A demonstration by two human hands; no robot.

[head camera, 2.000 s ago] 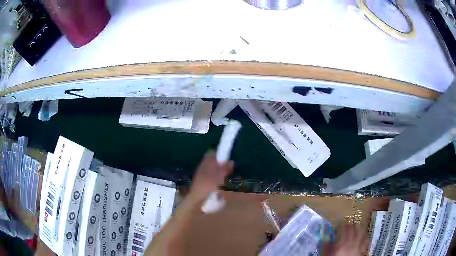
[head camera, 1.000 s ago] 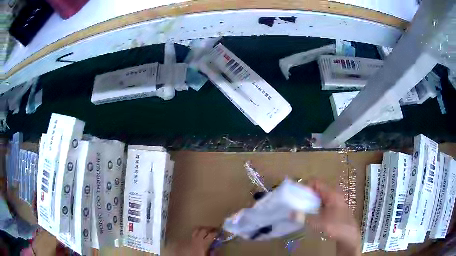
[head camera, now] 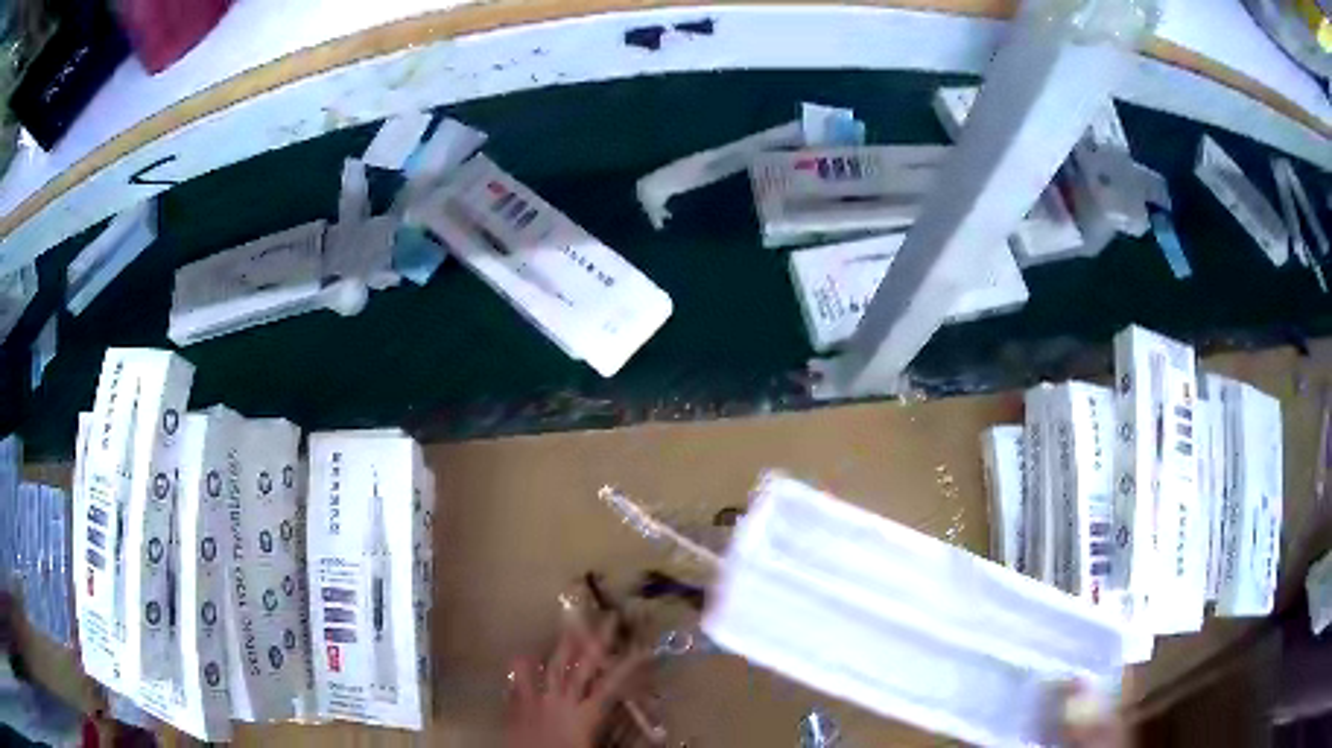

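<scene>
A white, open, long tray (head camera: 913, 621) is tilted above the cardboard sheet (head camera: 511, 512), its long hollow facing the camera. My right hand (head camera: 1088, 716) grips its lower right end; only part of the hand shows at the bottom. My left hand (head camera: 570, 694) is low in the middle over the cardboard, blurred, fingers apart, with nothing visible in it. A small dark cable (head camera: 672, 586) lies between the left hand and the tray, partly hidden. A thin clear strip, probably bagged brush heads (head camera: 643, 514), lies beside the tray's left end.
Retail boxes stand in a row at left (head camera: 362, 577) and another at right (head camera: 1161, 497). Loose boxes (head camera: 548, 271), clear sleeves and blue cards lie on the dark green belt (head camera: 584, 132). A white metal post (head camera: 950, 219) slants across the belt below the shelf edge (head camera: 438, 66).
The view has turned right. The tray, earlier blurred between my hands, is now extended toward the lower right in my right hand. My left hand is clearly apart from it, with fingers spread.
</scene>
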